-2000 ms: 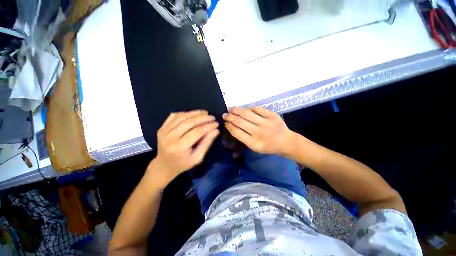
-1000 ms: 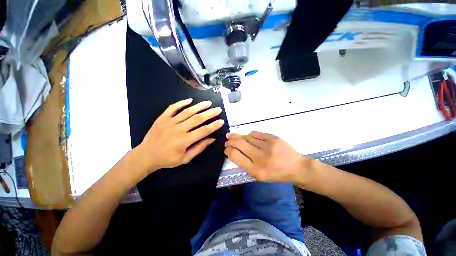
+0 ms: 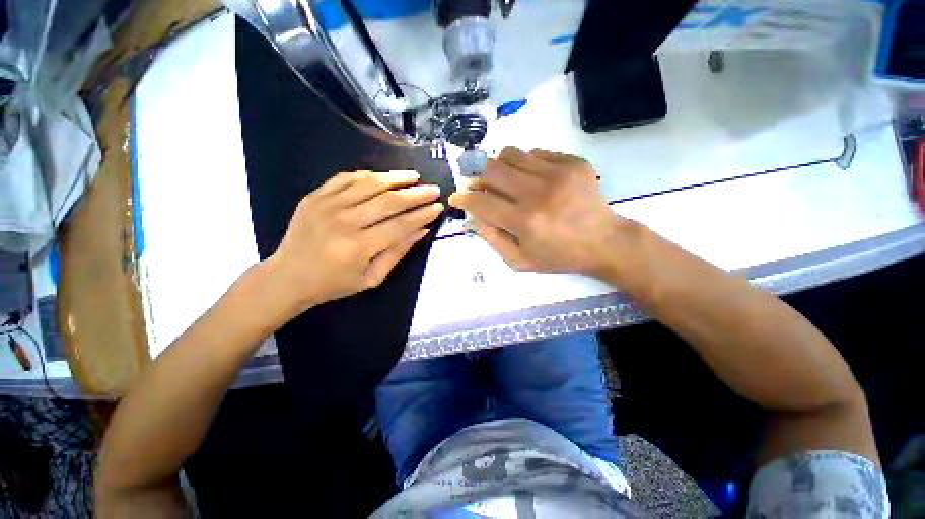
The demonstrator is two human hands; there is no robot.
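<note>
A black fabric panel (image 3: 350,340) lies on the white machine table, passes under the chrome ring and hangs over the front edge. Its right edge runs to the presser foot and needle (image 3: 436,150). My left hand (image 3: 355,233) lies flat on the panel, fingers pointing right, just in front of the foot. My right hand (image 3: 543,208) is at the panel's right edge with its fingertips bent together, close to my left fingertips. They seem to pinch the fabric edge, but what lies between them is mostly hidden. The sewing machine head (image 3: 406,51) is above.
A smartphone-like black rectangle (image 3: 621,93) lies on the machine bed below a hanging black strip (image 3: 634,30). A worn brown board (image 3: 96,253) and pale crumpled material (image 3: 46,182) are at left. Red handles (image 3: 919,174) show at far right. A measuring tape (image 3: 507,329) runs along the table edge.
Both hands have moved forward with the fabric edge, closer to the presser foot, since one second ago. My right hand has come up beside the needle area. The camera view has also shifted.
</note>
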